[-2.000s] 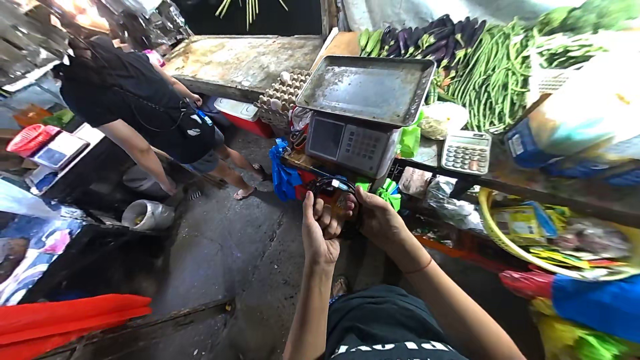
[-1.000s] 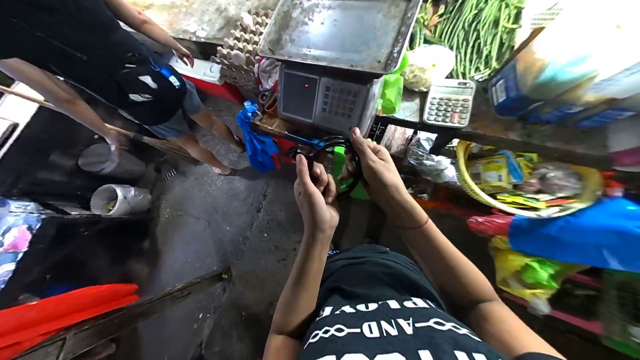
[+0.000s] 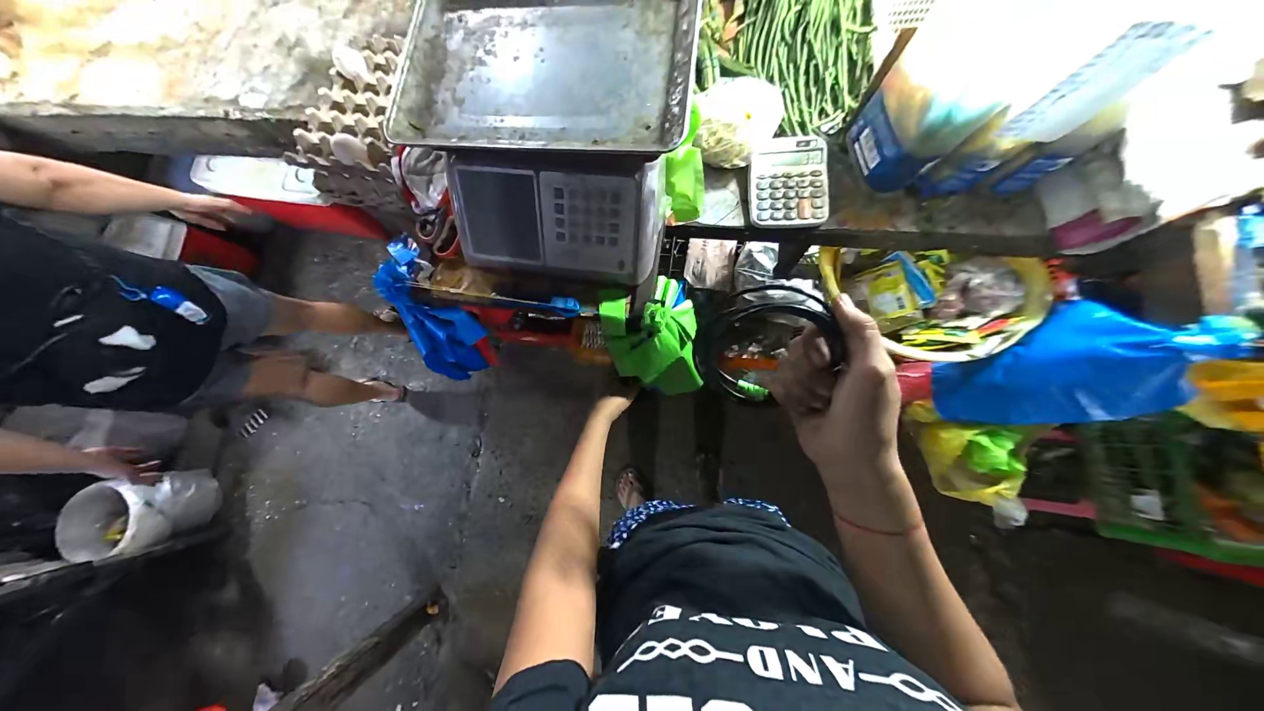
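Note:
A coiled black cable (image 3: 719, 341) hangs in a loop from my right hand (image 3: 839, 380), whose fingers are closed around one side of it. My left hand (image 3: 620, 393) reaches under the counter beside a green plastic bag (image 3: 654, 341); its fingers are mostly hidden behind the bag, so whether it holds anything does not show. Above the bag stands a digital weighing scale (image 3: 548, 212) with a metal tray (image 3: 548, 74) on top. A blue plastic bag (image 3: 430, 321) hangs at the scale's left. Right of the scale lies a calculator (image 3: 789, 183).
A person (image 3: 109, 306) stands at the left near a white bucket (image 3: 138, 513). Egg trays (image 3: 346, 128) sit left of the scale, long green beans (image 3: 805, 59) behind the calculator. A yellow basket of packets (image 3: 1032, 296) and a blue plastic sheet (image 3: 1066, 365) are at the right.
Both hands were together at the cable earlier. My right hand has moved right with the coil, and my left hand has let go of it and gone behind the green bag.

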